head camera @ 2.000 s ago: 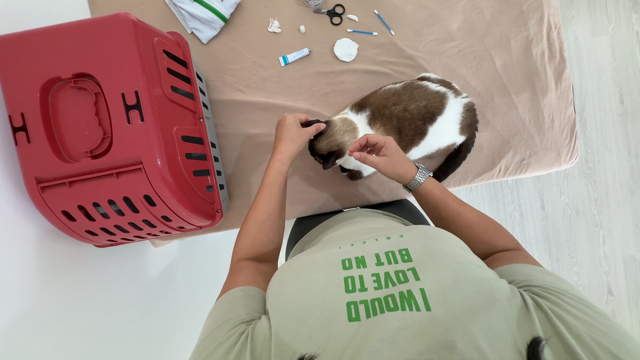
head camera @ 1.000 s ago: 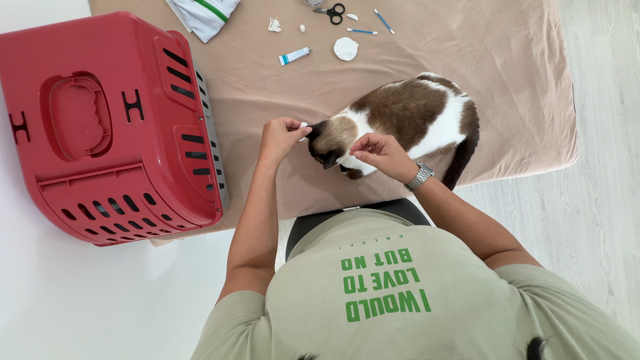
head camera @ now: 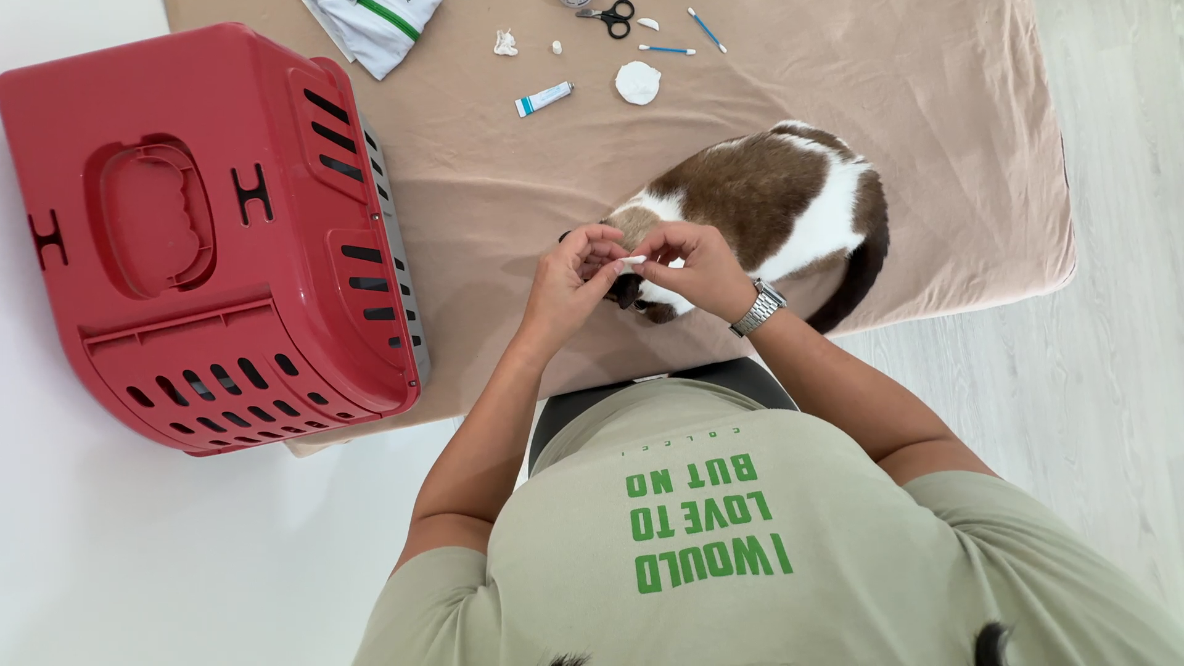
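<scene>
A brown and white cat (head camera: 768, 194) lies curled on the beige cloth, its head partly hidden under the hands. Above its head, my left hand (head camera: 578, 277) and my right hand (head camera: 694, 268) meet, both sets of fingertips pinching a small white piece, apparently cotton (head camera: 633, 260). A metal-band watch (head camera: 758, 307) is on my right wrist. Beyond the cat lie a round white cotton pad (head camera: 638, 83), a small tube (head camera: 545, 99), and two blue-stemmed cotton swabs (head camera: 667, 50) (head camera: 707, 30).
A red plastic pet carrier (head camera: 231, 240) stands at the left. Black-handled scissors (head camera: 612, 17), white scraps (head camera: 505, 43) and a folded white cloth with a green stripe (head camera: 379, 28) lie along the far side of the beige-covered surface (head camera: 962, 166).
My left hand was at the cat's ear, then moved away from it holding something white. It has now come right to meet my right hand above the cat's head.
</scene>
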